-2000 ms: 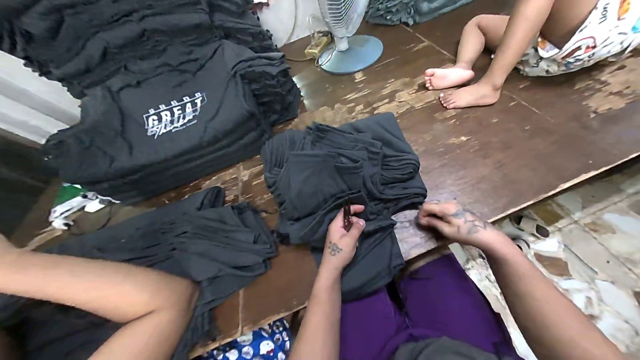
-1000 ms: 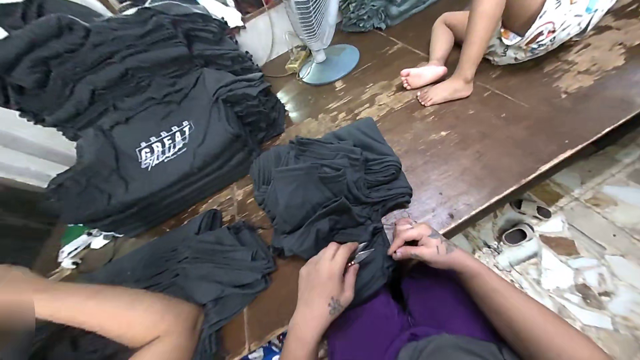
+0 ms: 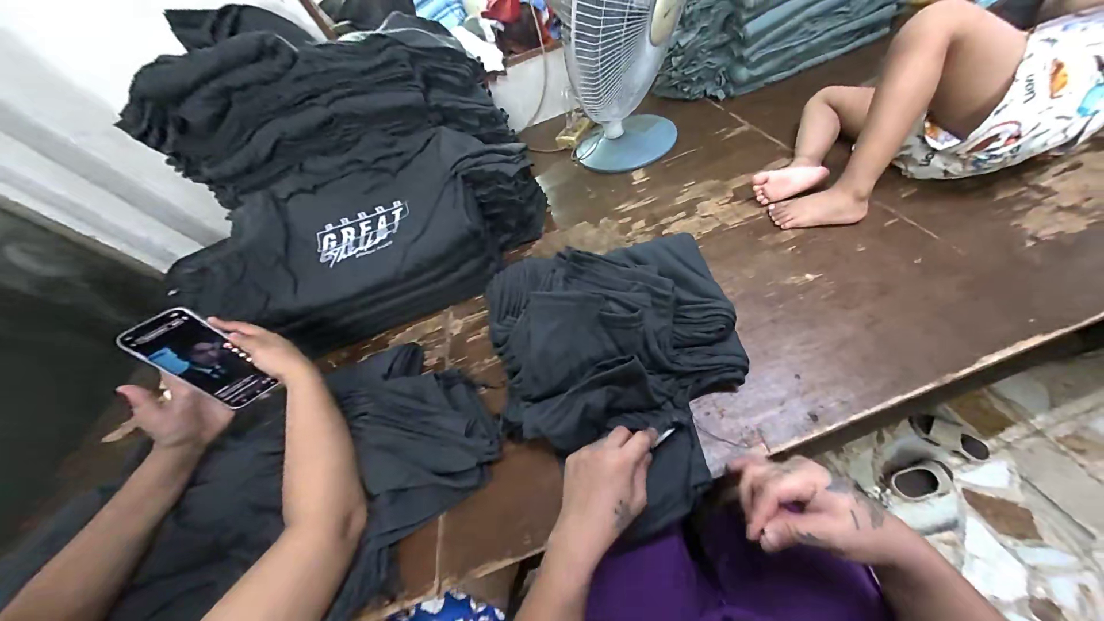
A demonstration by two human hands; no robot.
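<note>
A small metal tool with a pale tip (image 3: 664, 437), its kind not clear, is held in my left hand (image 3: 609, 485), at the front of a pile of folded black garments (image 3: 604, 319). Part of the cloth (image 3: 660, 483) hangs over the table edge toward my lap. To the right, off the cloth, my right hand (image 3: 798, 509) is curled and blurred, fingertips drawn together; whether it pinches a thread or cloth cannot be told.
Another person's hands (image 3: 185, 405) hold a phone (image 3: 203, 358) over more black cloth (image 3: 414, 431) at left. Tall stacks of black shirts (image 3: 362, 250) stand behind. A fan (image 3: 625, 142) and a person's bare feet (image 3: 815, 207) are on the wooden table (image 3: 862, 302).
My right hand has moved away from my left hand and the cloth, to the right. The other person's hands and phone have come into view. The view has shifted left.
</note>
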